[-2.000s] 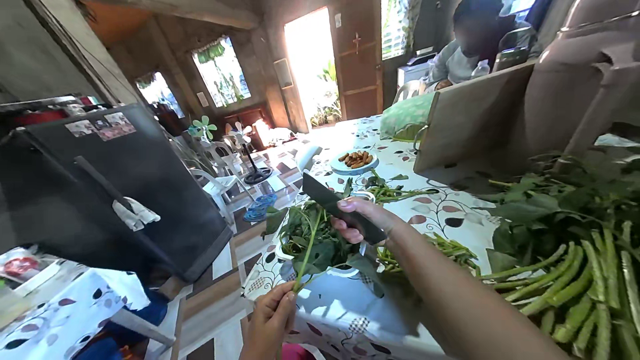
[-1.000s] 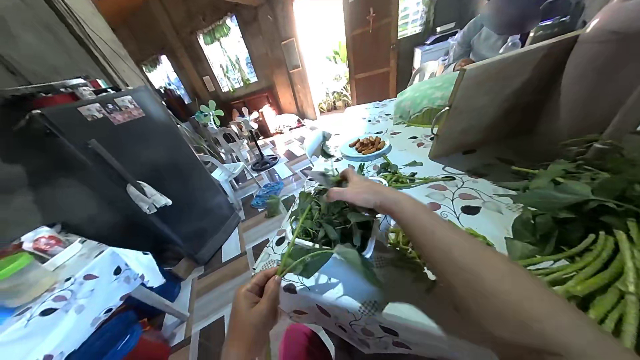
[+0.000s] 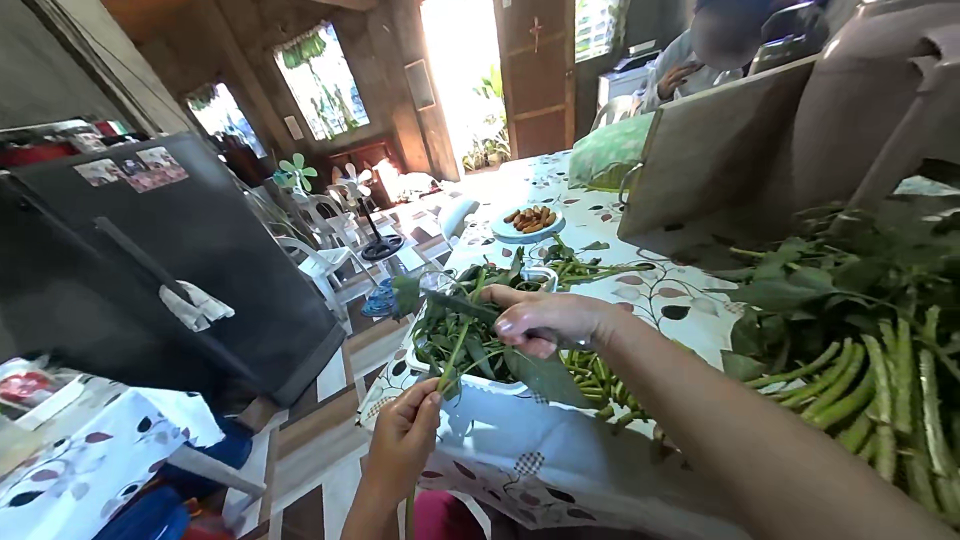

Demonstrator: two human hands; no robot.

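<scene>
My left hand [image 3: 409,431] pinches a long green leafy stem [image 3: 457,345] that slants up over a white plastic basket. My right hand [image 3: 540,319] grips a dark-bladed knife [image 3: 457,306], its blade lying across the stem near the leaves. Below both hands, the white basket [image 3: 499,387] holds a heap of green leaves [image 3: 480,356]. Cut green stems [image 3: 596,379] lie on the table beside the basket, partly behind my right hand. A large bundle of leafy stalks [image 3: 870,375] rests at the right, past my forearm.
A plate of browned food [image 3: 532,221] sits behind the basket. A board with a metal handle [image 3: 697,165] leans at the back right, before a green-covered item [image 3: 611,154]. Across the table is a person [image 3: 682,67]. A dark refrigerator [image 3: 172,262] stands left.
Two seconds ago the knife blade showed upright above the basket; now it lies lower across the stem. One second ago my right hand was over the leaves, farther from my left hand.
</scene>
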